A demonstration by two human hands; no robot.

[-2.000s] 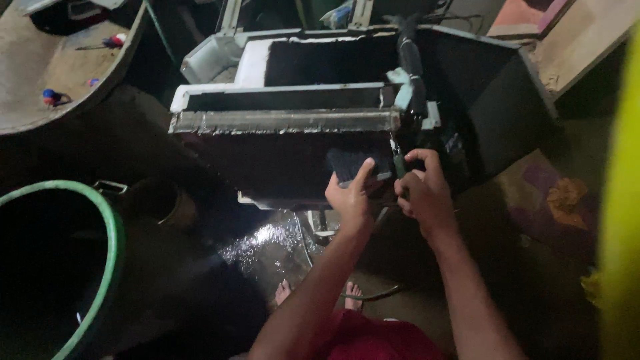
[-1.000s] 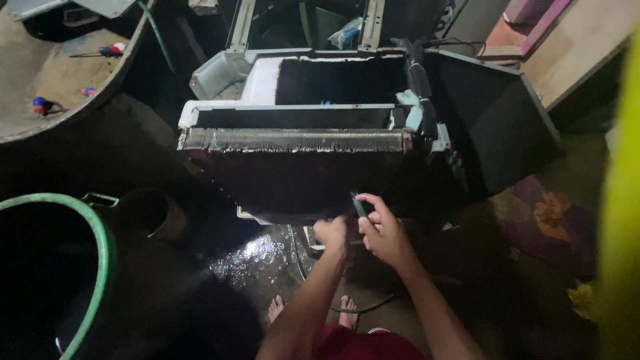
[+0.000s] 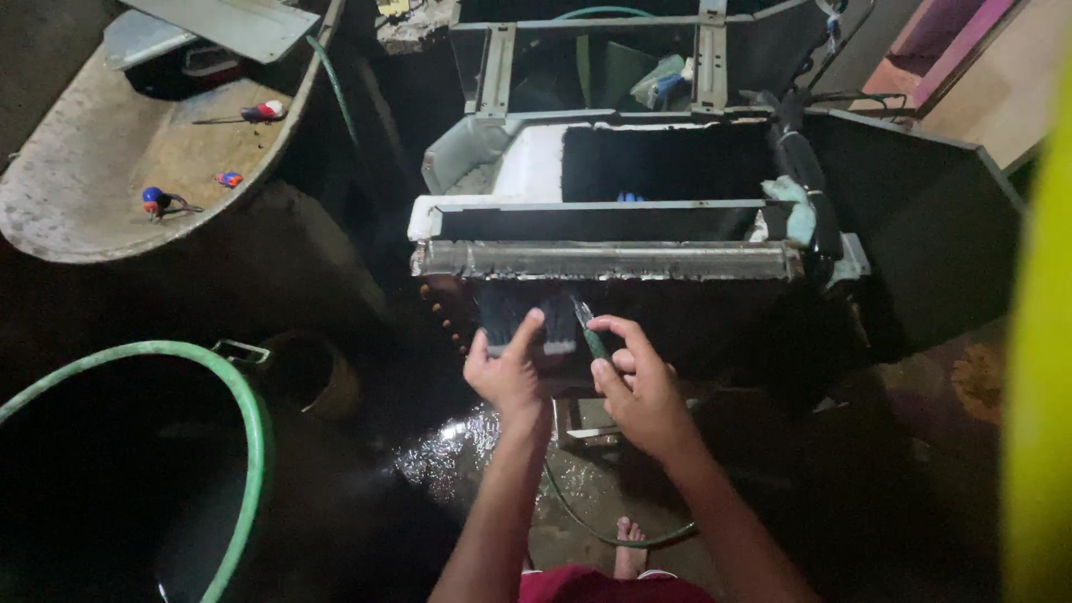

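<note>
My left hand (image 3: 507, 368) is closed around a dark, wide brush (image 3: 523, 322), its bristles against the dark face of an air conditioner's finned coil (image 3: 611, 261). My right hand (image 3: 641, 373) grips the end of a green hose (image 3: 596, 343); water comes from its tip near the brush. The coil's metal top edge runs crosswise above both hands, on a unit with a pale plastic housing (image 3: 528, 163). A light-blue piece of foam or cloth (image 3: 791, 209) and a black wrapped pipe bundle (image 3: 804, 159) are at the unit's right end.
A large basin (image 3: 75, 193) at upper left holds screwdrivers (image 3: 261, 111) and small items. A green-rimmed tub (image 3: 253, 435) stands at lower left, beside a dark bucket (image 3: 339, 381). The hose trails over the wet floor (image 3: 452, 452) near my foot (image 3: 630, 544). Something yellow (image 3: 1034, 377) blurs the right edge.
My hands have moved left along the coil and up from their lower place one second ago. The brush, hidden then, shows again in my left hand.
</note>
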